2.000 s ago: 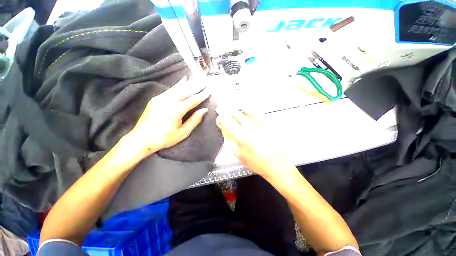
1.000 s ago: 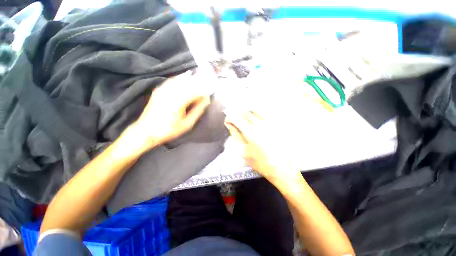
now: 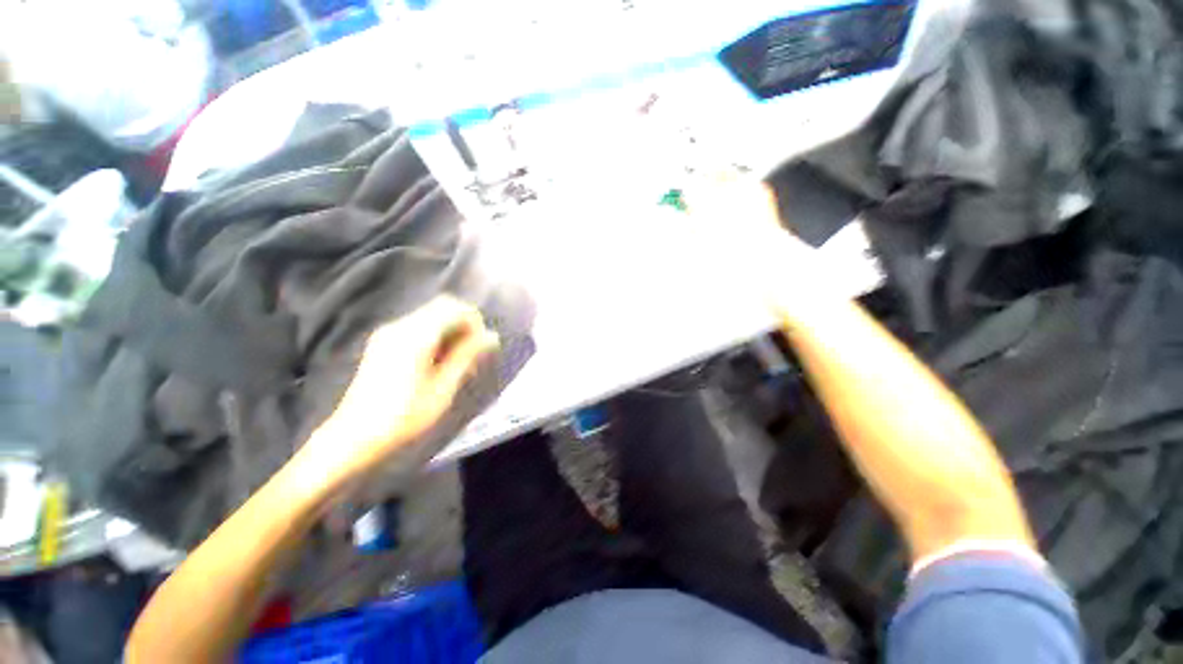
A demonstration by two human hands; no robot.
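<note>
The dark grey garment (image 3: 286, 279) lies bunched on the left of the white table, with a pale topstitched line near its top. My left hand (image 3: 422, 363) has curled fingers pinching the garment's near edge, below the presser foot (image 3: 503, 195). My right hand (image 3: 746, 240) is off the cloth, over the right part of the table. It is washed out by glare, so its fingers and anything in them cannot be made out. A small green piece of the scissors handle (image 3: 672, 199) shows just left of it; the rest is hidden or bleached out.
The white machine head with a blue stripe (image 3: 584, 91) runs across the top, with a dark control panel (image 3: 824, 46) at upper right. Dark grey garments (image 3: 1038, 363) are heaped on the right. A blue crate (image 3: 376, 629) sits below the table at lower left.
My right hand has left the cloth and moved right, toward the scissors. My left hand stays at the cloth's edge with fingers more curled. The view has tilted and shifted.
</note>
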